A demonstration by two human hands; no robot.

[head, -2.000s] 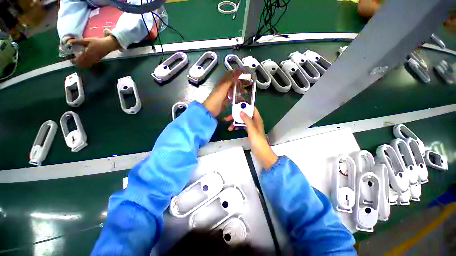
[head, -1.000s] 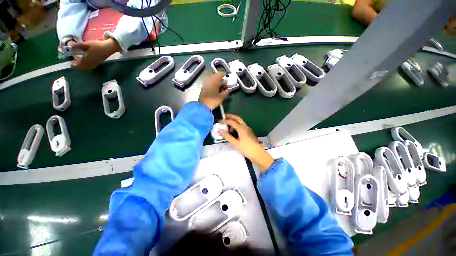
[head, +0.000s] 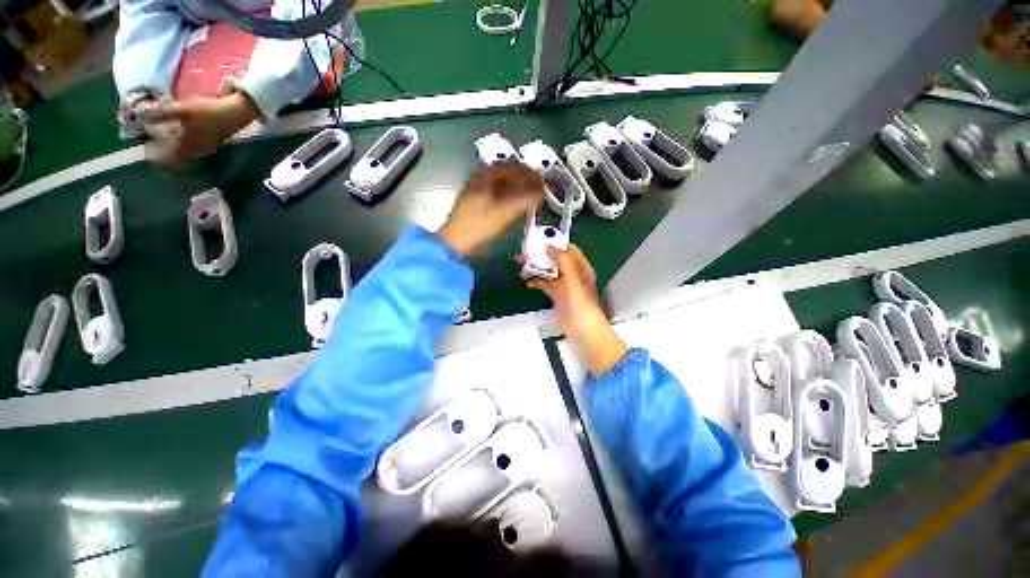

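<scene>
My right hand point(head: 574, 282) grips the lower, round end of a white oval housing point(head: 546, 243) above the near side of the belt; a black dot shows on that end. My left hand point(head: 491, 206) is blurred at the housing's upper end and hides part of it. Whether its fingers grip it cannot be told. More white housings, one of them point(head: 595, 181), lie behind on the dark green belt. A small white piece point(head: 463, 314) shows beside my left sleeve, mostly hidden.
Several housings point(head: 821, 446) stand in close rows at the right. Three housings point(head: 438, 440) lie on the white sheet point(head: 520, 367) near my body. A slanting grey post point(head: 723, 181) crosses right of my hands. Another person's hands point(head: 192, 127) are across the belt, upper left.
The belt housings have shifted left. My right hand has left the housing at the belt's near edge, moved up and right, and now grips a housing. My left hand has moved slightly and is blurred.
</scene>
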